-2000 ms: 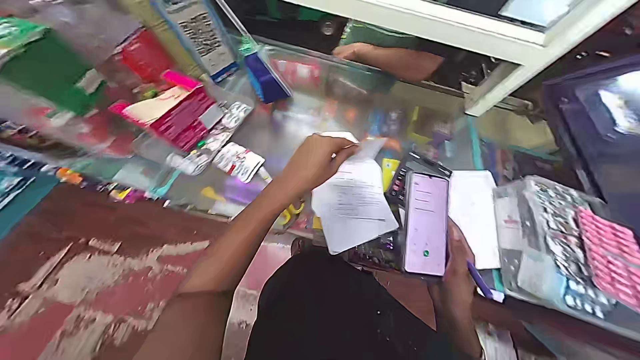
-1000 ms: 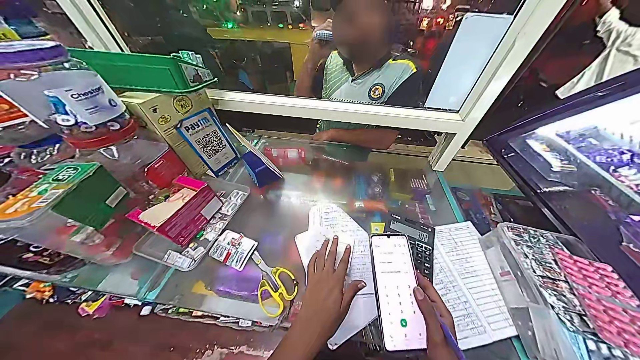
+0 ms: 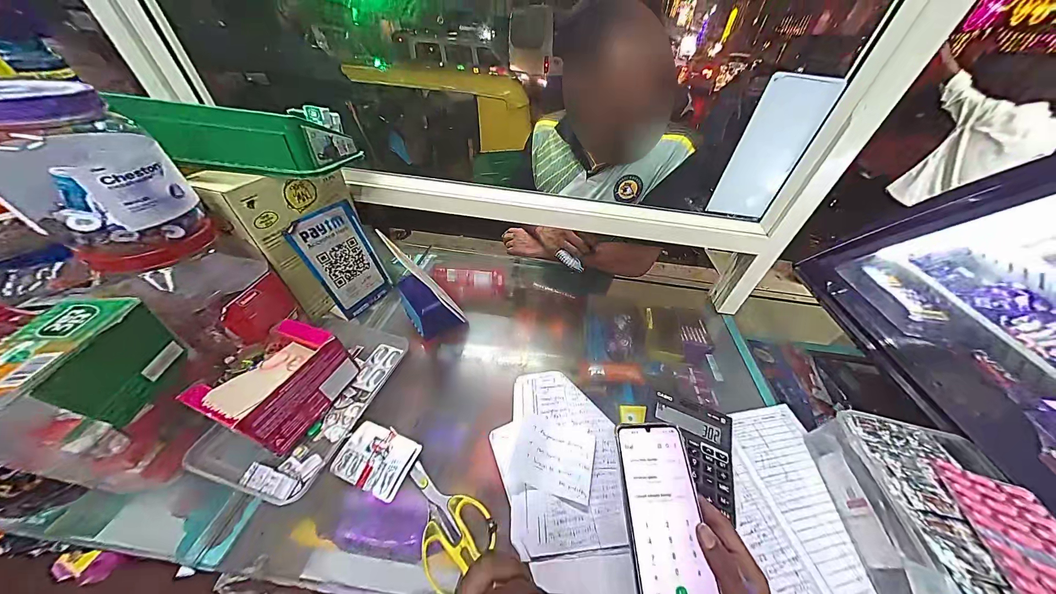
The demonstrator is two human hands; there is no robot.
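Observation:
My right hand holds a smartphone upright, its lit screen showing a number keypad. Behind the phone lies a black Casio calculator, partly covered by it. My left hand is at the bottom edge, touching or just beside the yellow handles of a pair of scissors; its fingers are mostly out of view, so its grip cannot be told. Handwritten papers lie on the glass counter between the hands, with a small written slip on top. A ruled written sheet is right of the calculator.
A blister pack lies beyond the scissors, near an open pink box on a plastic tray. Left stand a green box and a plastic jar. A tub of packets is at right. A person leans at the counter beyond the window frame.
My left hand has moved from the papers left and down to the scissors' handles. The small slip now shows on the papers. My right hand still holds the phone. The view has risen since the first frame.

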